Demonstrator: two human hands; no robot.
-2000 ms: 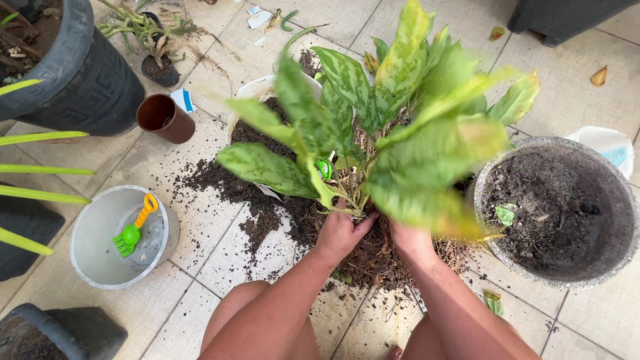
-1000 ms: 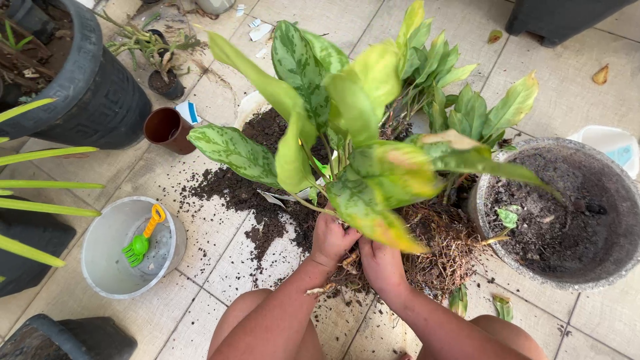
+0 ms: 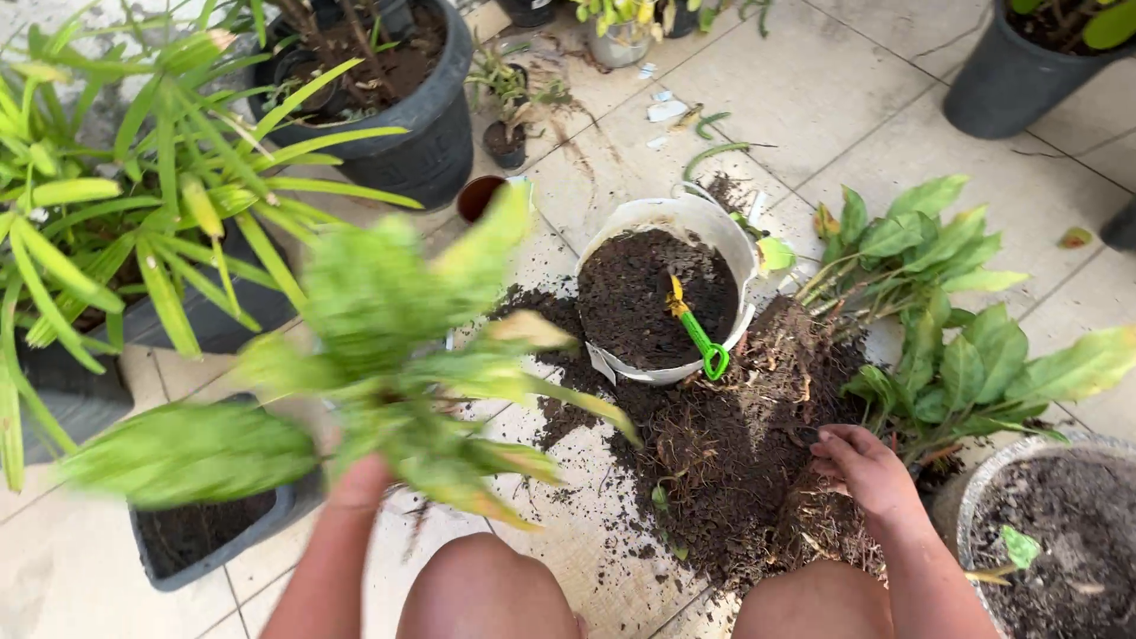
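My left hand (image 3: 362, 475) holds a leafy plant (image 3: 399, 355) by its stems, off to the left; leaves blur and hide most of the fingers. At the right, my right hand (image 3: 856, 461) is beside the heap of soil and roots (image 3: 728, 444), fingers curled; whether they pinch anything cannot be told. More leafy plants (image 3: 958, 355) lie on the heap's right side. Behind the heap stands a white container of soil (image 3: 612, 355), with a toy tool with a green handle (image 3: 697, 333) stuck in the soil.
A round stone-like pot (image 3: 967, 506) of soil stands at the right edge. A rectangular dark planter (image 3: 177, 577) is at lower left. Large dark pots (image 3: 444, 115) and a long-leaved plant (image 3: 151, 231) fill the upper left. A brown pot (image 3: 479, 197) and scraps lie farther back on the tiles.
My left hand has moved left, carrying the plant away from the root heap. My right hand is now apart from it, at the heap's right. The view has shifted.
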